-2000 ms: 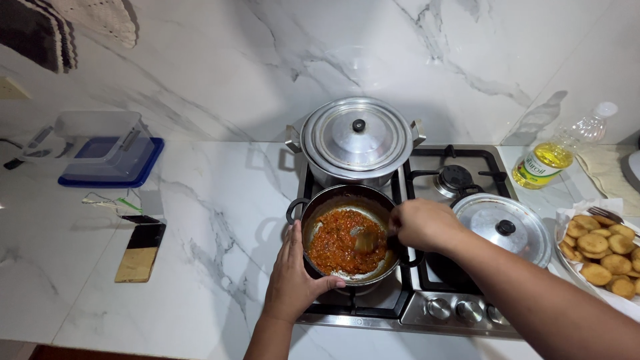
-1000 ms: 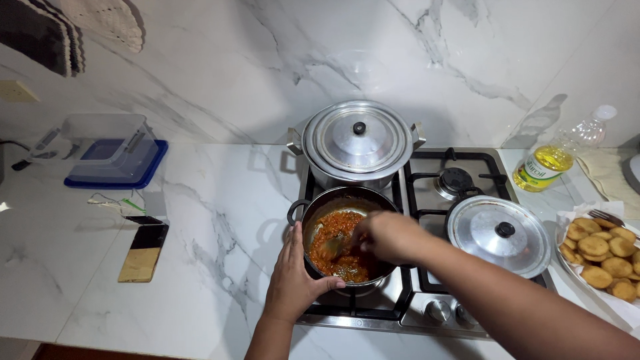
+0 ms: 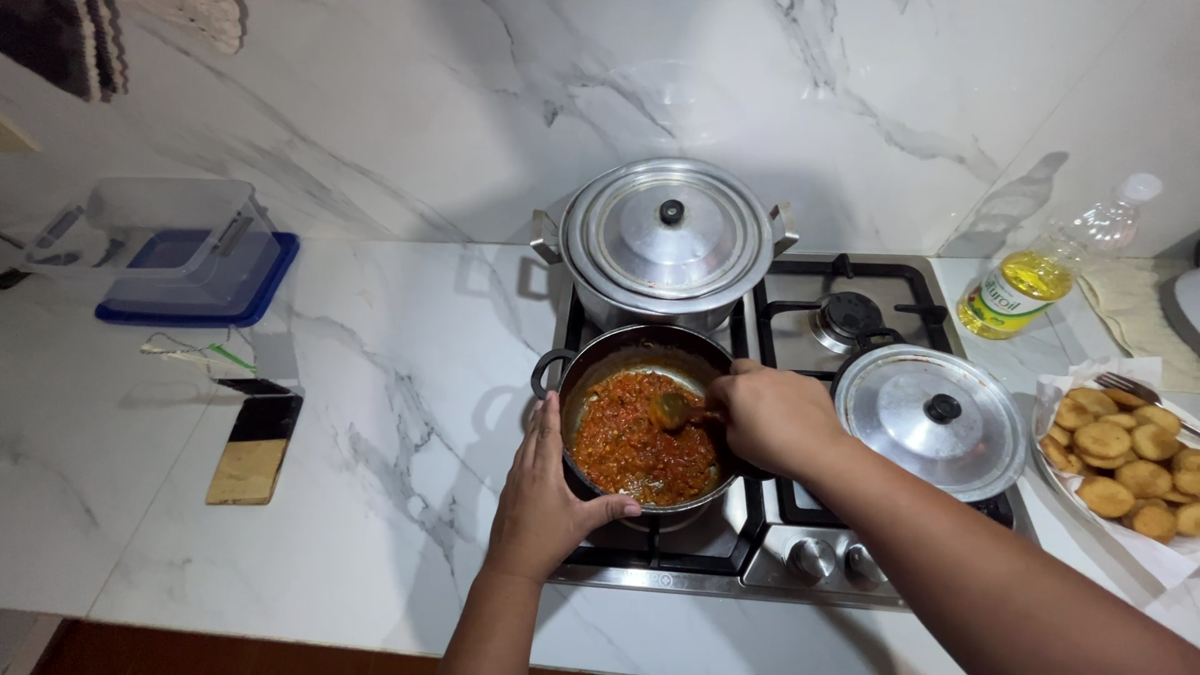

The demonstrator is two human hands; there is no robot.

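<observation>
A dark two-handled pot (image 3: 574, 473) stands on the front left burner with a chunky red-orange sauce (image 3: 628, 431) inside. My left hand (image 3: 548, 497) rests against the pot's left side, fingers spread and thumb over the near rim. Over the pot's right edge, my right hand (image 3: 778, 417) is closed around the handle of a spoon (image 3: 669, 411), whose bowl sits in the sauce. The handle is mostly hidden by that hand.
Behind stands a large lidded aluminium pot (image 3: 670, 239). To the right are a lidded pan (image 3: 928, 422), an oil bottle (image 3: 1017, 291) and a plate of fried rounds (image 3: 1125, 450). A plastic container (image 3: 187, 248) and a stand (image 3: 253, 441) are at left.
The spoon and my right hand have shifted within and over the pot; the spoon's bowl was further left one second ago. My left hand has stayed at the pot's side.
</observation>
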